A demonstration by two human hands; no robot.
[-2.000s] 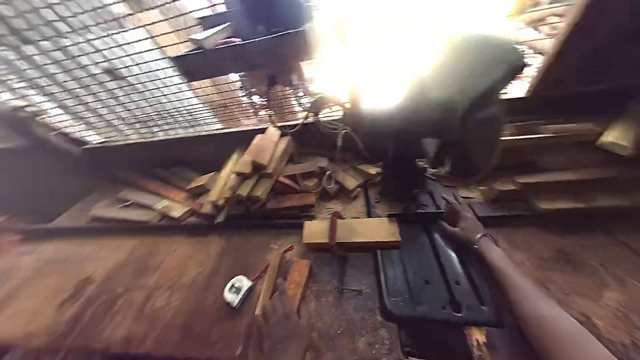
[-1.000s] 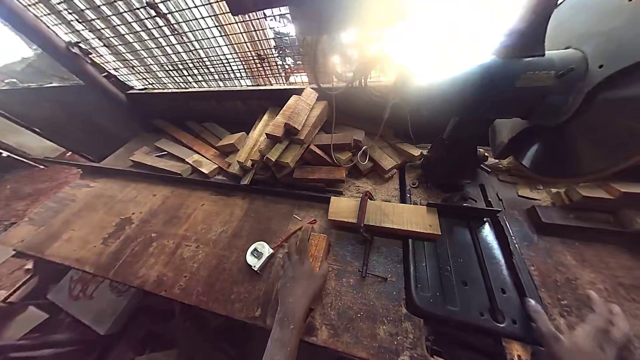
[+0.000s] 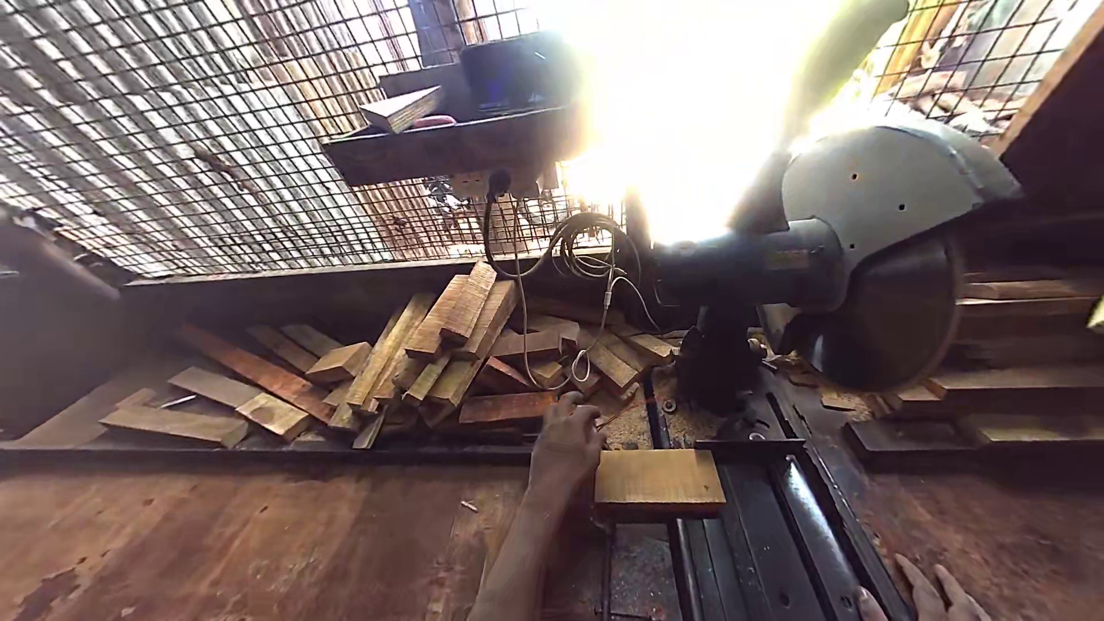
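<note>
My left hand (image 3: pixel 567 440) reaches over the bench fence to the near edge of a heap of wood offcuts (image 3: pixel 461 328), fingers bent, beside a reddish block (image 3: pixel 507 407). Whether it grips anything there cannot be told. Just right of that wrist, a light wooden block (image 3: pixel 660 477) lies by the black metal saw base (image 3: pixel 768 526). At the lower right edge, my right hand (image 3: pixel 936 595) is partly cut off by the frame, fingers apart, low over the bench by the base. The chop saw's round blade (image 3: pixel 897 319) and grey guard (image 3: pixel 897 177) stand raised behind.
A coiled cord (image 3: pixel 595 250) hangs from a socket under a small shelf (image 3: pixel 457 142) on the wire mesh (image 3: pixel 216 129). More boards (image 3: pixel 1026 379) are stacked at the right behind the bench top (image 3: pixel 259 535). Sawdust lies around the saw's foot. Bright light washes out the upper middle.
My left hand has moved from the small wood piece near the tape measure forward to the offcut heap. The view has shifted; the tape measure is no longer seen.
</note>
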